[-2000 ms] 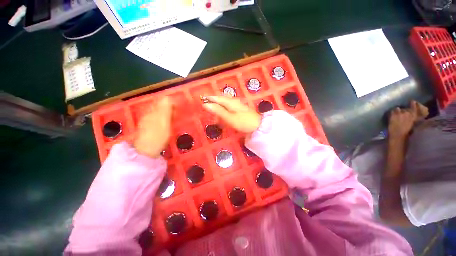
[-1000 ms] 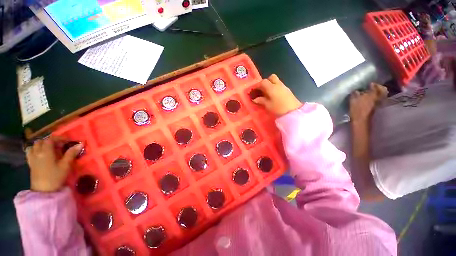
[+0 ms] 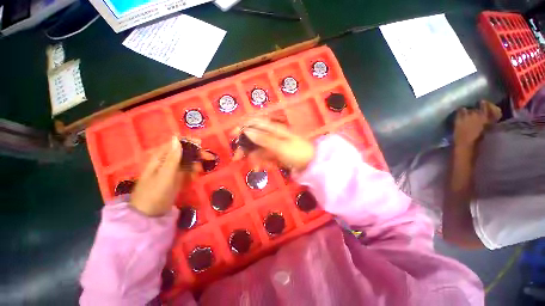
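The red tray (image 3: pixel 352 128) lies tilted in front of me, with watch heads in its pockets. My left hand (image 3: pixel 158 179) is over its left half, with a dark watch head (image 3: pixel 190 152) at its fingertips. My right hand (image 3: pixel 278 143) is over the middle, with another dark watch head (image 3: pixel 244 141) at its fingertips. Both hands are slightly blurred and hide some pockets. Several silver case backs (image 3: pixel 227 103) face up in the far row. Its two leftmost pockets are empty, as is one in the second row near the right. Dark faces fill most visible nearer pockets.
A wooden-edged strip (image 3: pixel 239 64) runs behind the tray. Beyond it lie a written paper (image 3: pixel 176 43), a label strip (image 3: pixel 67 88) and a display card (image 3: pixel 126 18). A white sheet (image 3: pixel 427 54), another person's hand (image 3: pixel 475 122) and a second red tray (image 3: pixel 511 51) are at right.
Both hands have moved inward from the tray's sides to its middle. The far-left pocket and one second-row pocket near the right have been emptied. The view has shifted.
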